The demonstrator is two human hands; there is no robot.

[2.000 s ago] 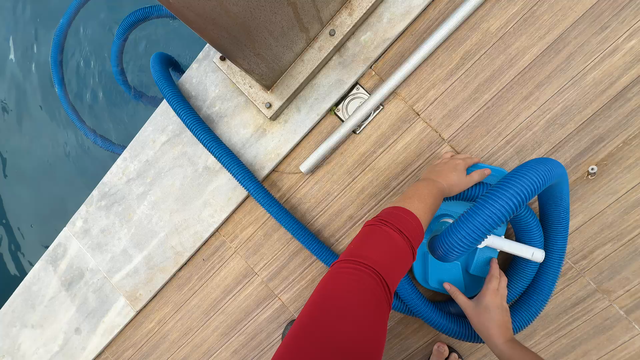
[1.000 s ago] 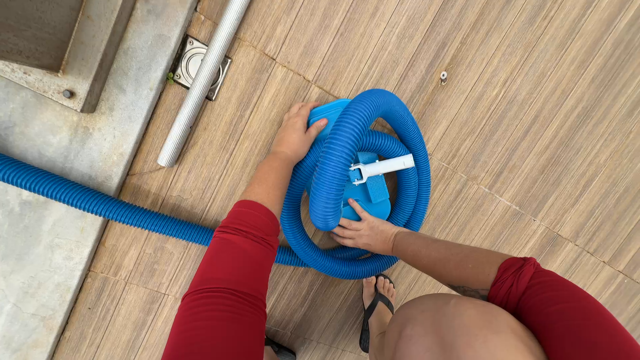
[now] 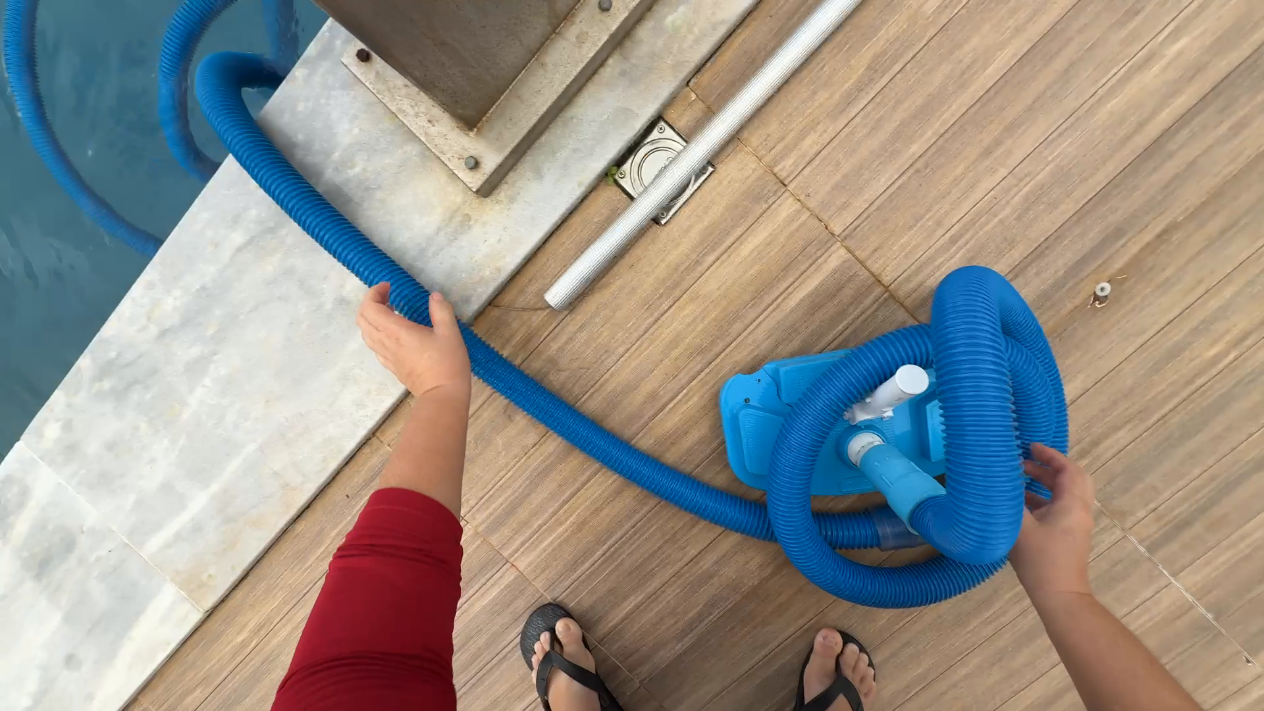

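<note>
A blue corrugated pool hose (image 3: 612, 446) runs from the water over the marble edge to a coiled bundle on the wood-look floor. My left hand (image 3: 420, 346) is around this hose near the inner edge of the marble, fingers on one side and thumb on the other. Within the coils lies a light blue pool vacuum head (image 3: 775, 420) with a white handle socket (image 3: 901, 387) and a hose connector (image 3: 894, 479). My right hand (image 3: 1057, 523) touches the coils at their right side; its fingertips are partly hidden behind the hose, so its hold is unclear.
Pool water (image 3: 89, 197) with more hose loops lies at the upper left, beyond the marble coping (image 3: 227, 365). A metal post base (image 3: 479, 158) is bolted on the marble. A metal pole (image 3: 691, 158) crosses a square floor drain (image 3: 652, 168). My feet in black flip-flops are at the bottom.
My left hand has left the vacuum head and is now on the hose by the marble. My right hand has moved to the right side of the coils. The vacuum head and coils have turned.
</note>
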